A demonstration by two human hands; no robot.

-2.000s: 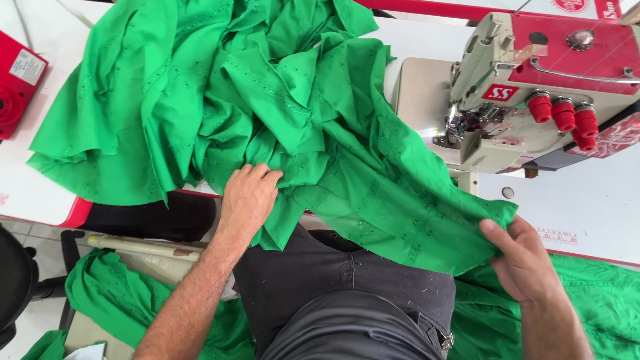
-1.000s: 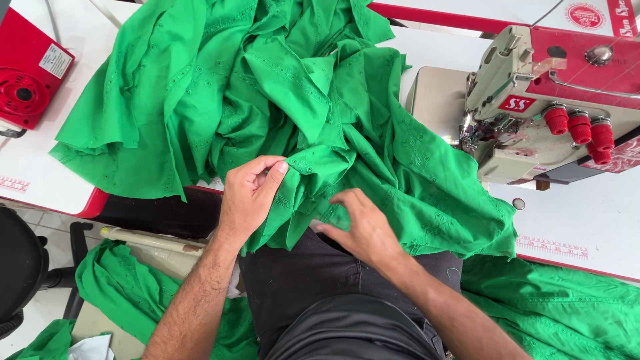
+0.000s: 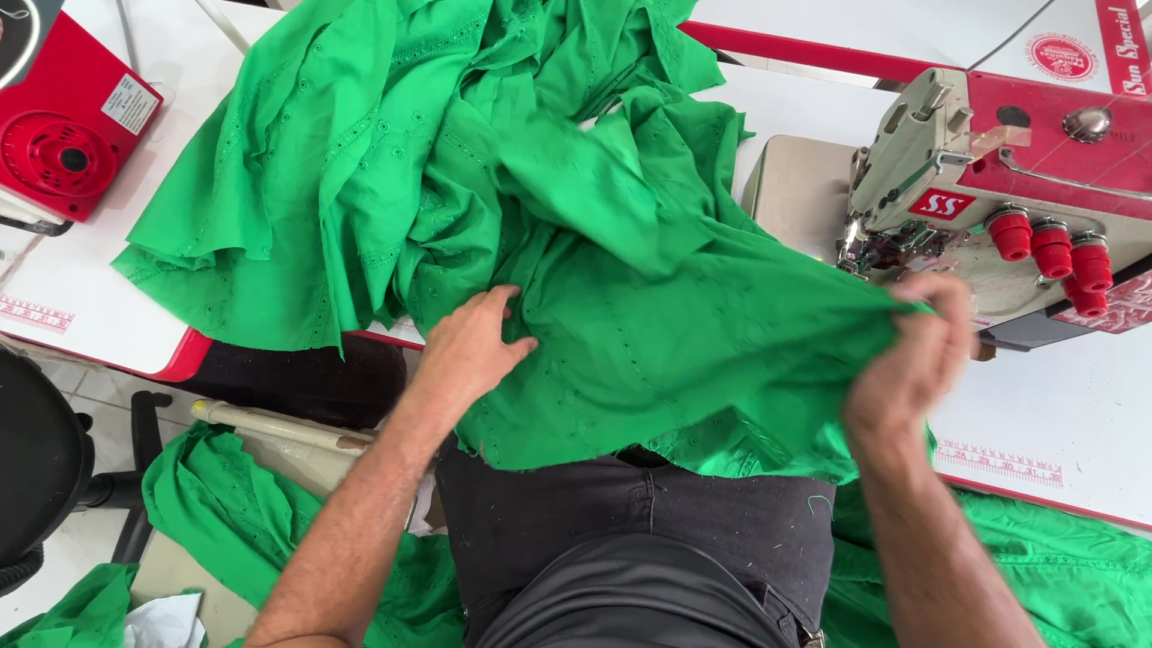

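A heap of green eyelet-embroidered fabric (image 3: 621, 333) covers the middle of the white sewing table and hangs over its front edge above my lap. My right hand (image 3: 918, 351), blurred, grips the cloth's right end just in front of the overlock sewing machine (image 3: 1017, 189) and holds it stretched. My left hand (image 3: 477, 346) rests on the fabric at the left of the stretched part, its thumb and fingers apart. Part of the cloth between the hands is blurred.
At the far left of the table stands a red device (image 3: 72, 135) with a round vent. More green fabric (image 3: 243, 513) lies below the table at left, and more (image 3: 1008, 558) at right. A black stool (image 3: 36, 450) is at the left edge. Measuring scales are printed on the tabletop (image 3: 999, 423).
My right hand has moved from beside my left hand out to the right and drawn the fabric's end along. My left hand, pinching a fold one second ago, now has its fingers apart.
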